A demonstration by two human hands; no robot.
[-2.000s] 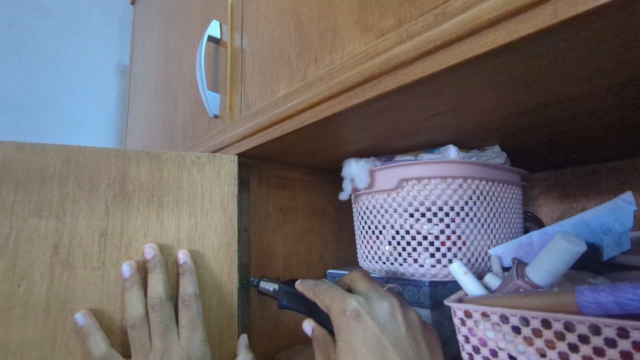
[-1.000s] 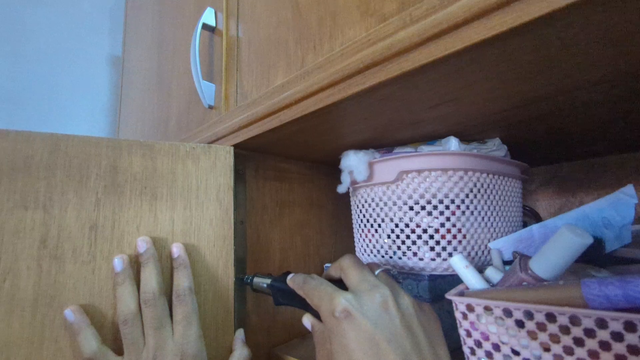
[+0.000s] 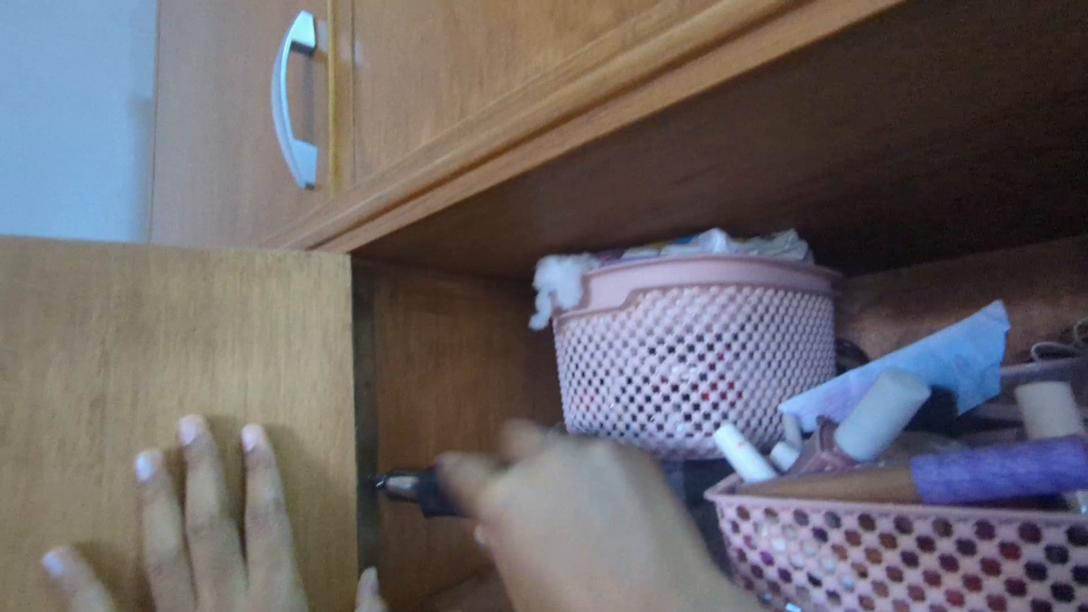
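My left hand (image 3: 217, 527) lies with fingers spread flat on the open wooden cabinet door (image 3: 178, 340), its thumb tip near the door's edge. My right hand (image 3: 586, 518), blurred, is closed around the black handle of a screwdriver (image 3: 408, 485) with a metal collar. The tool lies roughly level, and its tip points left at the dark gap between the door edge and the cabinet's side panel (image 3: 450, 365). Whether the tip touches a screw cannot be told. Most of the handle is hidden by my fingers.
A round pink perforated basket (image 3: 697, 365) with white fluff over its rim stands behind my right hand. A second pink basket (image 3: 901, 544) at the lower right holds bottles and a purple-wrapped item (image 3: 994, 469). Above are the shelf's wooden edge and a metal door handle (image 3: 293, 102).
My right hand has changed its pose around the screwdriver, the back of the hand now turned more to view. My left hand stays flat on the door.
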